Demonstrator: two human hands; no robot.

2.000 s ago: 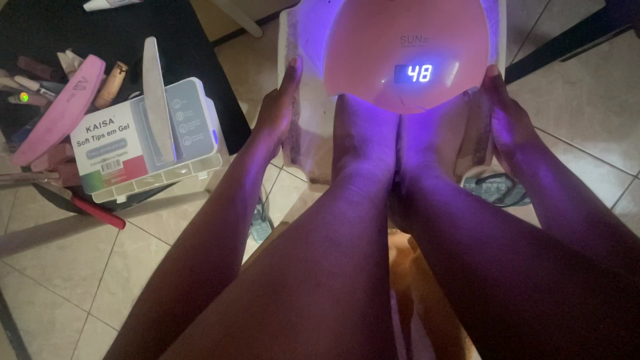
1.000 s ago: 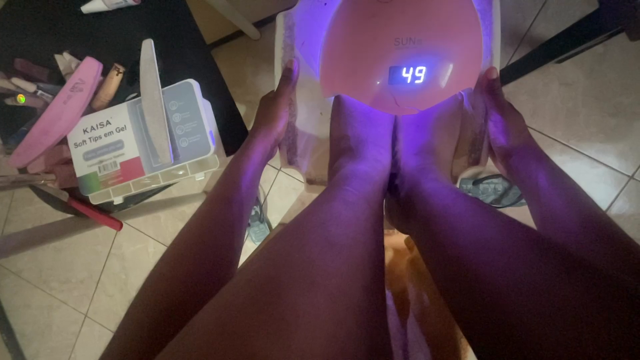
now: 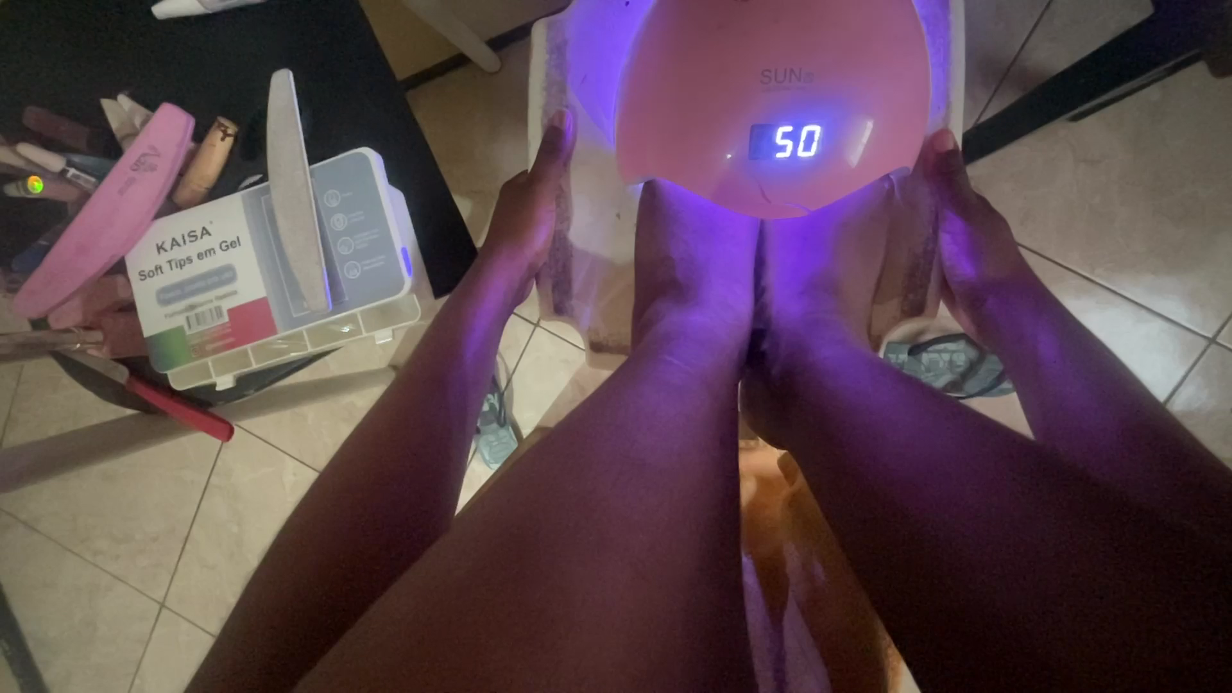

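Note:
A pink UV nail lamp (image 3: pixel 703 96) glows violet, its display lit with the number 50. Both of my feet (image 3: pixel 693 241) reach under its front edge, so the toes are hidden. The lamp and feet rest on a pale plastic seat or stool (image 3: pixel 597 289). My left hand (image 3: pixel 529 207) grips the seat's left edge, thumb on top and fingers mostly hidden below. On the opposite edge, my right hand (image 3: pixel 972 221) holds on in the same way, its thumb near the lamp's right side.
At left, a black table (image 3: pixel 318 48) carries a clear nail-tip box (image 3: pixel 366 221), a grey nail file (image 3: pixel 294 192), a pink nail file (image 3: pixel 115 207) and several small tools. A red handle (image 3: pixel 183 409) juts out past it. Flip-flops (image 3: pixel 948 366) lie on the tiled floor.
The lamp's display has counted up from 48 through 49 to 50. My hands and feet have kept their places.

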